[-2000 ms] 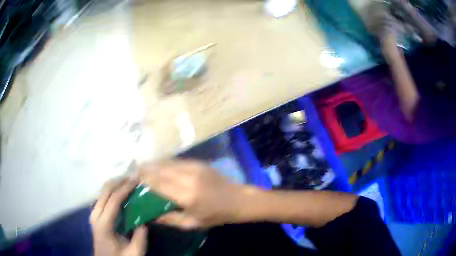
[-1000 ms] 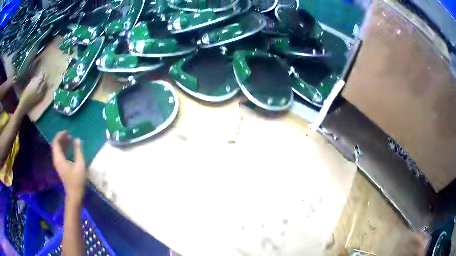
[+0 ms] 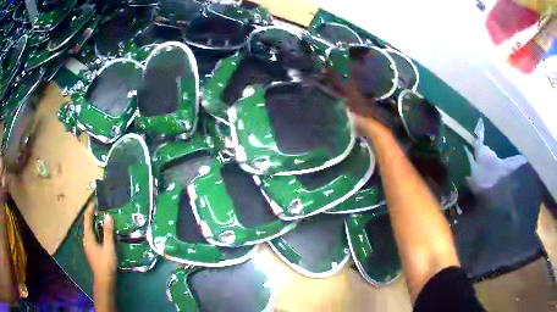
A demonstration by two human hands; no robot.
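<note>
Many glossy green car body shells with silver rims and dark hollow openings lie overlapped in a pile. My right hand (image 3: 357, 113) reaches in from the right and holds the right edge of a green shell (image 3: 253, 131) on top of the pile; its fingers are blurred and partly hidden. My left hand (image 3: 101, 247) is at the lower left, fingers up and apart, beside the lower edge of another green shell (image 3: 140, 210). Whether it touches that shell is unclear.
Worn cardboard (image 3: 52, 177) lies at the left, over a green bench top (image 3: 137, 289). A crumpled clear plastic piece (image 3: 491, 161) and a dark sheet (image 3: 501, 213) are at the right. A white curved surface (image 3: 452, 55) with red things runs along the upper right.
The view has swung from the cardboard to the shell pile. My right arm has come into view, its hand on the top shell. My left hand now shows lower, beside a shell.
</note>
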